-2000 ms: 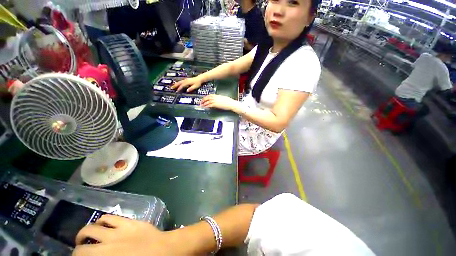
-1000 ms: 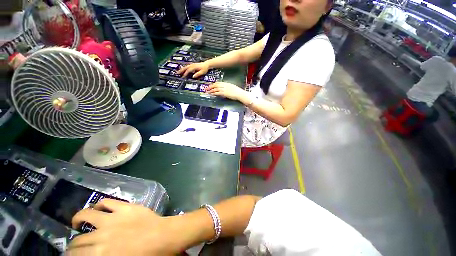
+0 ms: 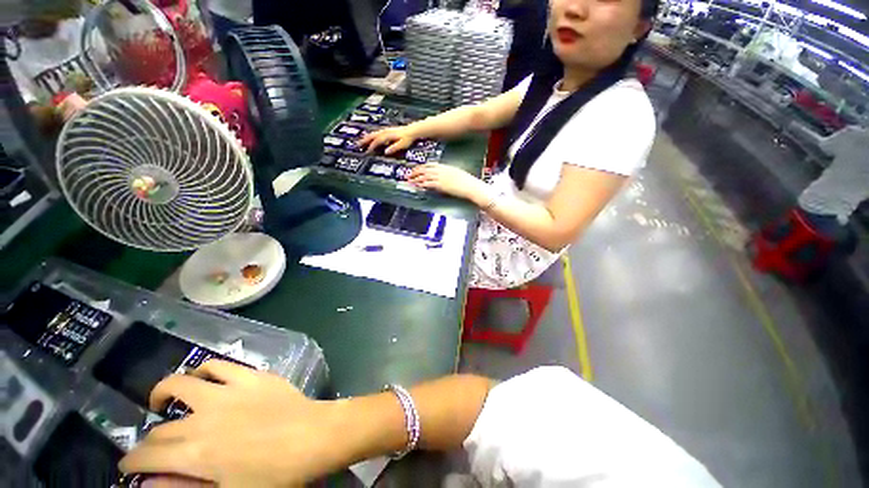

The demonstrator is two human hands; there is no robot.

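A clear plastic tray (image 3: 286, 345) holds black keypad phones at the lower left. One phone (image 3: 143, 357) lies face up with a dark screen, and another phone (image 3: 59, 324) lies to its left. A third dark phone (image 3: 81, 457) is partly visible below. My right hand (image 3: 229, 424) rests palm down over the tray, fingers apart, on the keypad end of the middle phone and near the lower one. It covers part of both, and its lower edge is cut off. My left hand is not in view.
A white fan (image 3: 152, 172) and round white dish (image 3: 233, 270) stand behind the tray. A dark fan (image 3: 276, 100) is beyond. White paper (image 3: 405, 267) bears a dark smartphone (image 3: 405, 219). A seated person (image 3: 591, 143) handles another phone tray (image 3: 357, 172) near stacked trays (image 3: 457, 57).
The view has shifted, so the fans, paper and person sit further right. More of the lower phone shows. My right hand stays over the tray's phones, slightly lower on them.
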